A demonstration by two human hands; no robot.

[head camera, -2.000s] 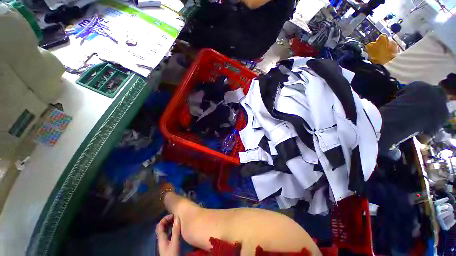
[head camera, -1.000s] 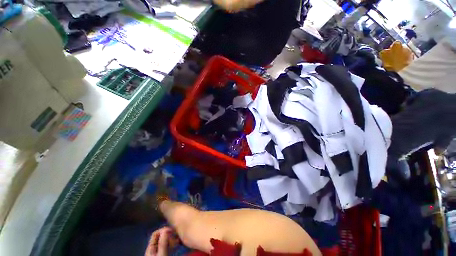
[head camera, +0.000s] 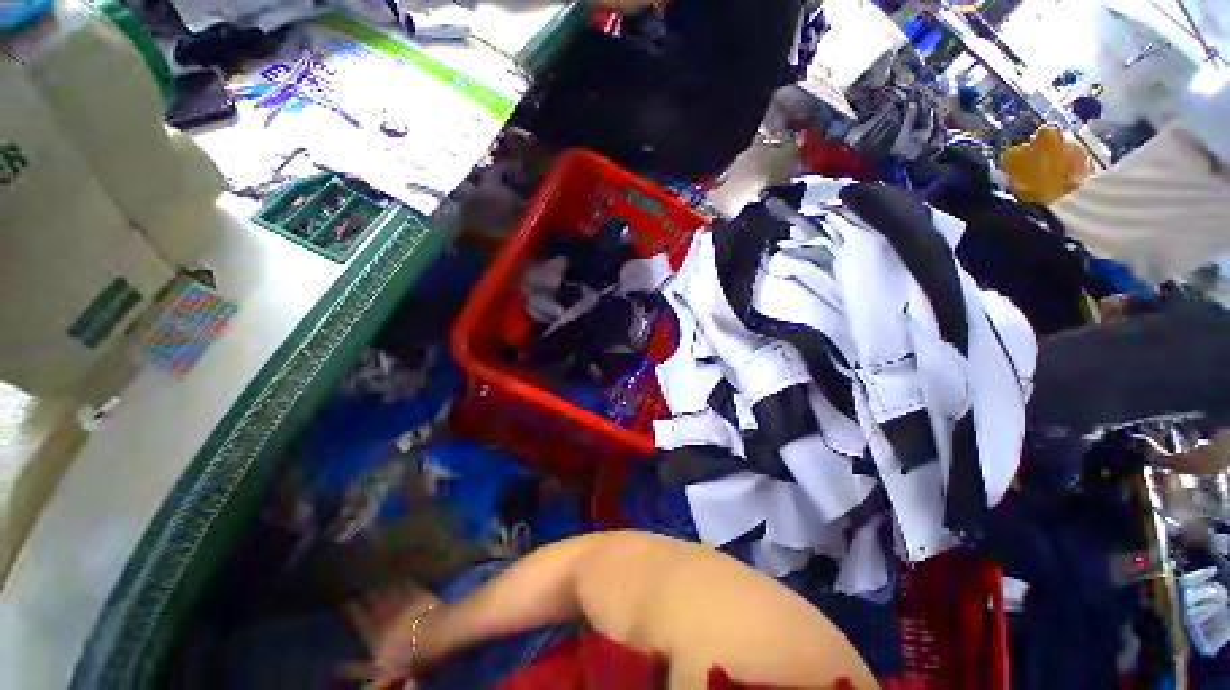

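Observation:
A bare arm with a red sleeve, which I take as my right, crosses the bottom. My right hand (head camera: 391,636) is small and blurred at the lower left, with a thin bracelet at the wrist. It is over dark fabric; its fingers look partly spread, but I cannot tell if they hold anything. No separate left hand shows. A heap of black and white fabric panels (head camera: 863,351) lies right of centre, against a red plastic basket (head camera: 519,384) that holds dark and grey cut pieces (head camera: 587,303).
The cream sewing machine (head camera: 81,202) stands on a white table with a green edge (head camera: 256,418) at the left. A green compartment tray (head camera: 324,213) is on the table corner. Another red basket (head camera: 955,620) is under the heap. Loose scraps lie on blue fabric (head camera: 405,458).
The right forearm has swung lower and to the left, and its hand is now at the lower left. The other hand seen beside the forearm earlier no longer shows separately. The view shifted slightly.

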